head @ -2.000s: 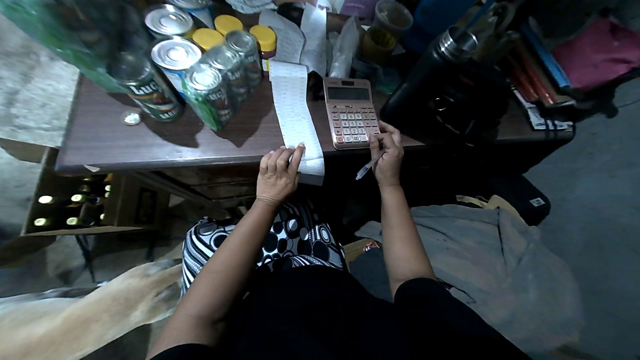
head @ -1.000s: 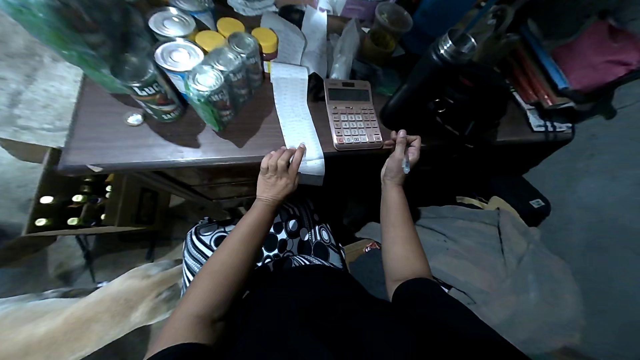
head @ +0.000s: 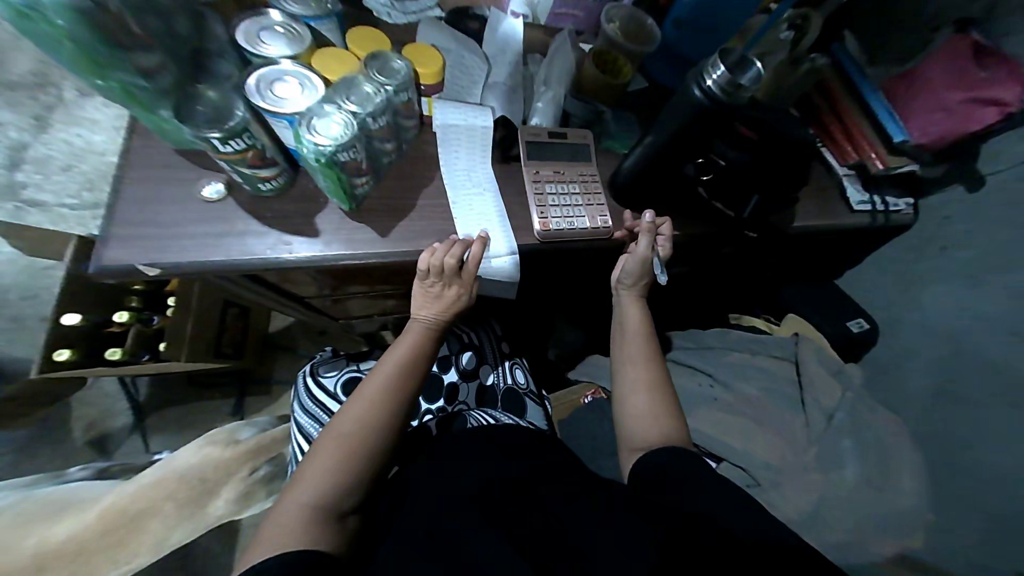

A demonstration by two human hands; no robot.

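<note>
My left hand [head: 445, 280] rests at the table's front edge, its fingertips pressing on a long strip of paper [head: 474, 180] that bears writing and hangs over the edge. My right hand [head: 640, 254] is raised just off the edge with a pen [head: 659, 266] held in it, the pen's end sticking out below the fingers. Between the hands, a little farther back, lies a pink calculator [head: 565, 184] with its display facing up. Its lower right corner is close to my right fingers.
On the table [head: 180, 232] stand wrapped cans [head: 340, 148], larger tins [head: 286, 88] and yellow-lidded jars [head: 424, 62]. A black tumbler [head: 680, 132] leans right of the calculator. A carton of bottles [head: 192, 320] is at lower left, beside a light-coated dog [head: 200, 480].
My right hand has moved from the calculator's lower corner slightly to the right, and the pen has turned in it. My left hand has stayed on the paper strip.
</note>
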